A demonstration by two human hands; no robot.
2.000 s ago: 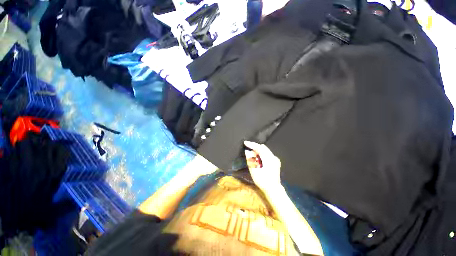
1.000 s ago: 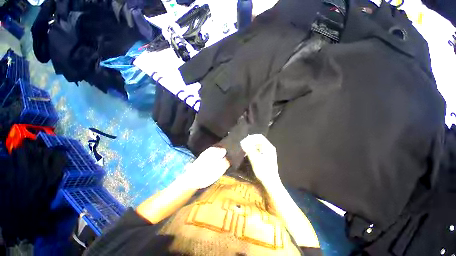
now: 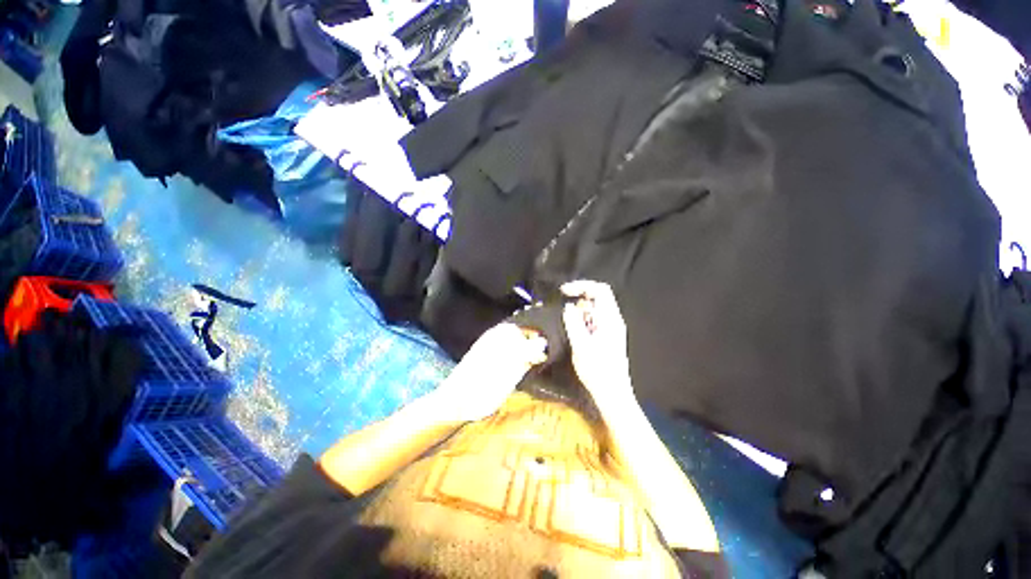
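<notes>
A large black jacket (image 3: 791, 249) lies spread on the white-covered table, its collar at the top and a pocket flap near its middle. Its lower end reaches the wearer. My left hand (image 3: 507, 360) is closed on a dark piece of the jacket's cloth just in front of my body. My right hand (image 3: 596, 330) grips the same piece beside it, close to my left hand. A small pale spot shows just above my hands. The fingertips are partly blurred, and whether the piece is a cuff or a hem cannot be told.
Dark garments (image 3: 192, 91) are heaped at the upper left beside a blue bag (image 3: 296, 158). Black hangers (image 3: 424, 62) lie on the white table. Blue crates (image 3: 181, 373) stand at the left, with red cloth (image 3: 45, 303). Black strips (image 3: 208, 322) lie on the blue floor.
My left hand has come up from low at my waist and has taken hold of the cloth beside my right hand. The row of pale buttons seen earlier no longer shows.
</notes>
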